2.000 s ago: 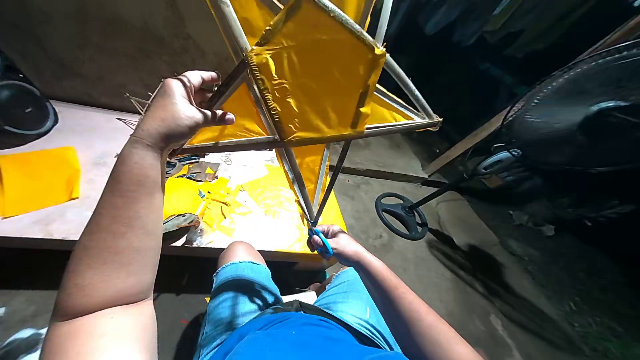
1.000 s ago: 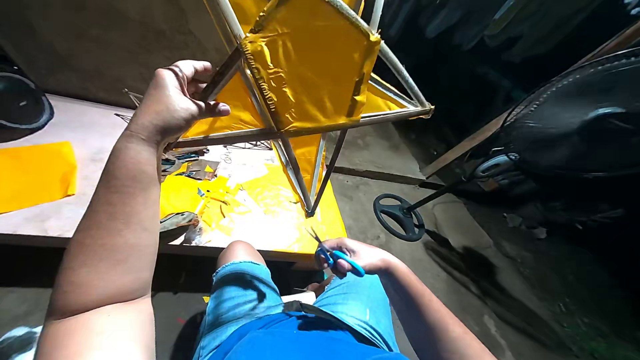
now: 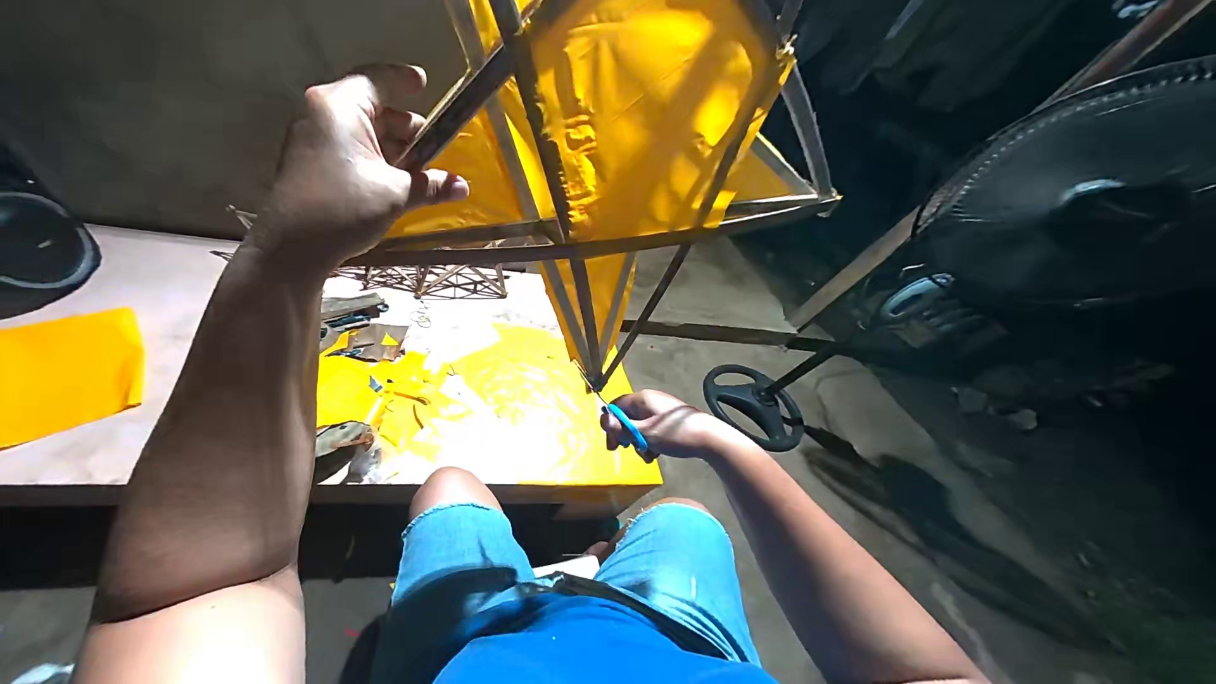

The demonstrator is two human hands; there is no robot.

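A large star-shaped frame of thin sticks [image 3: 456, 255], partly covered in yellow film [image 3: 646, 123], is held up in front of me. My left hand [image 3: 356, 171] grips one of its sticks at the left, thumb and fingers around it. Blue-handled scissors [image 3: 627, 427] are in my right hand [image 3: 665, 425], below the frame's lowest point. Their blades reach up to that tip; whether they touch it I cannot tell. Under the star, yellow scraps [image 3: 408, 389] lie on the table beside dark tools or scraps [image 3: 366, 332].
The pale table [image 3: 180, 275] carries a folded yellow sheet [image 3: 71, 375] at the left and a small stick framework [image 3: 427, 277] at the back. A dark round object [image 3: 43, 247] stands far left. A large fan [image 3: 1092, 190] and a black round base [image 3: 753, 407] are at the right.
One second ago the scissors were lower, apart from the star's bottom tip; now they are up at it. The star has tilted somewhat, with my left hand still on its stick.
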